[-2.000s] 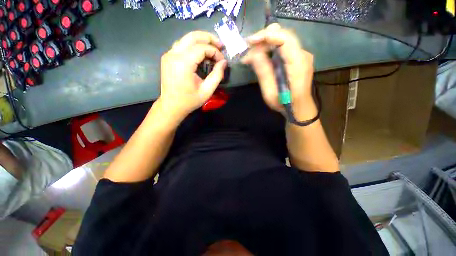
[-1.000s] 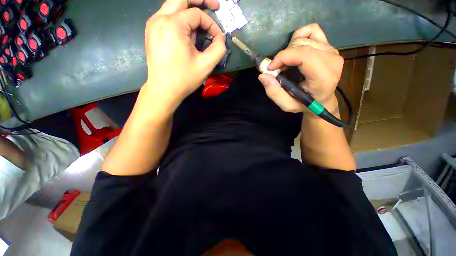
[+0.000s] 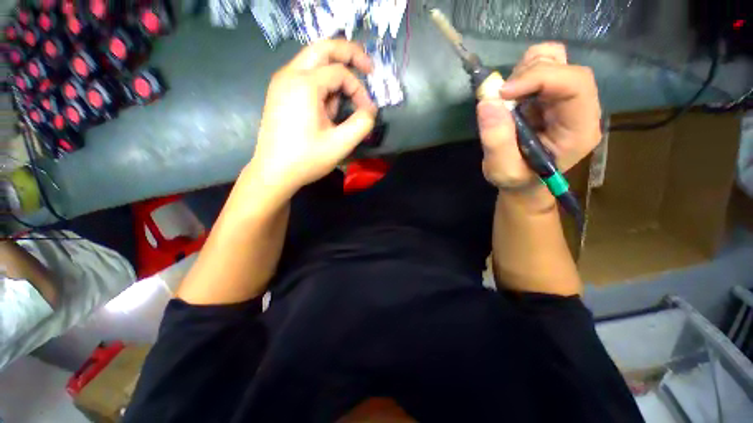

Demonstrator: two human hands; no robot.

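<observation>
My right hand (image 3: 541, 120) holds the soldering iron (image 3: 537, 149) by its pale collar, its metal tip pointing up and left, away from the board. My left hand (image 3: 314, 116) is at the bench edge with its fingers curled around a dark component (image 3: 371, 132), mostly hidden by the fingers. A small white-silver circuit board (image 3: 386, 83) lies just right of my left fingertips, blurred. Whether the fingers touch it I cannot tell. A loose pile of boards (image 3: 330, 18) lies behind it.
Rows of black components with round red faces (image 3: 78, 66) stand at the left. A dark mat with silver bits (image 3: 528, 16) lies at the back right. A black cord (image 3: 660, 120) hangs over an open cardboard box (image 3: 652, 198). A person's sleeve (image 3: 74, 281) shows at the left.
The iron's tip was at the board by my left fingers one second ago. My right hand has since moved it up and right, clear of the board. The view has also shifted.
</observation>
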